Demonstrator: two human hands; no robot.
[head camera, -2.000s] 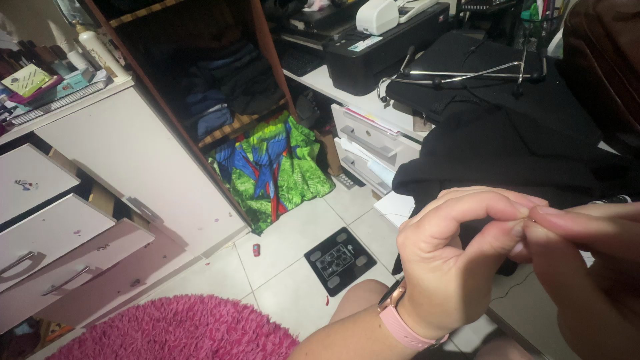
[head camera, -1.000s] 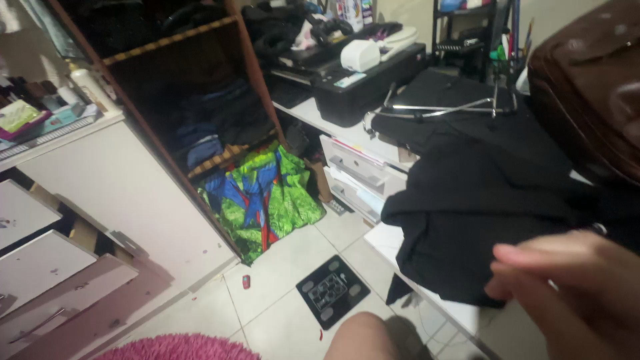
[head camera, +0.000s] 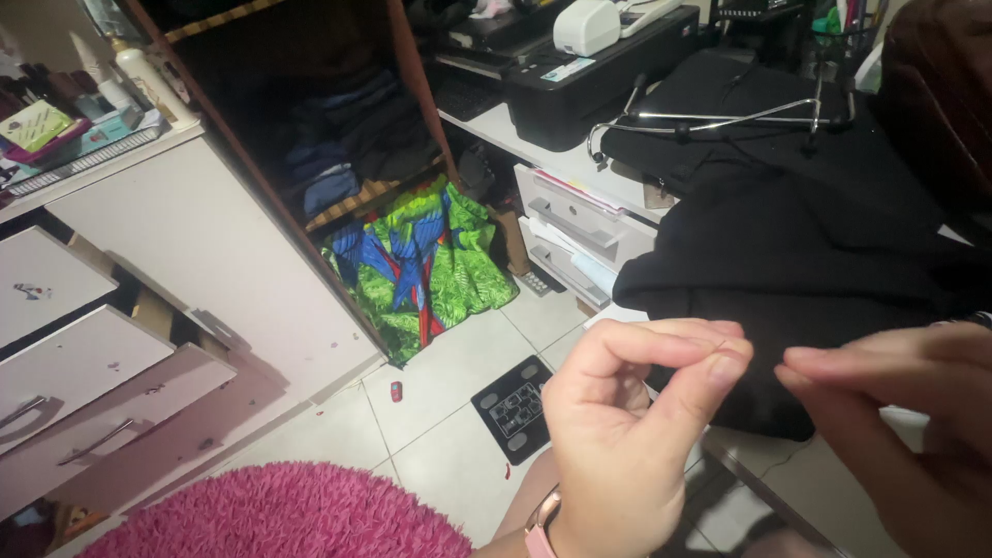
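Note:
My left hand (head camera: 635, 418), with a pink-banded watch (head camera: 542, 523) at its wrist, is raised at the lower right. Its thumb and index finger pinch something very fine, like a thread or needle, too small to tell. Just to its right, my right hand (head camera: 891, 403) has its thumb and fingertips pressed together; whether anything lies between them cannot be seen. A small gap separates the two hands. Behind them a black cloth (head camera: 775, 248) lies heaped on a white surface, below a metal-wire frame (head camera: 728, 122).
A black printer (head camera: 604, 81) stands behind white drawers (head camera: 581, 209). Parrot-print fabric (head camera: 426, 271) spills from a wooden shelf unit (head camera: 426, 85). A black scale (head camera: 513, 407) and a pink shaggy rug (head camera: 287, 515) lie on the tiled floor. Partly open drawers (head camera: 85, 372) are at left.
The hands touched at the fingertips two seconds ago; now they are apart. My left hand, out of view one second ago, is back in view.

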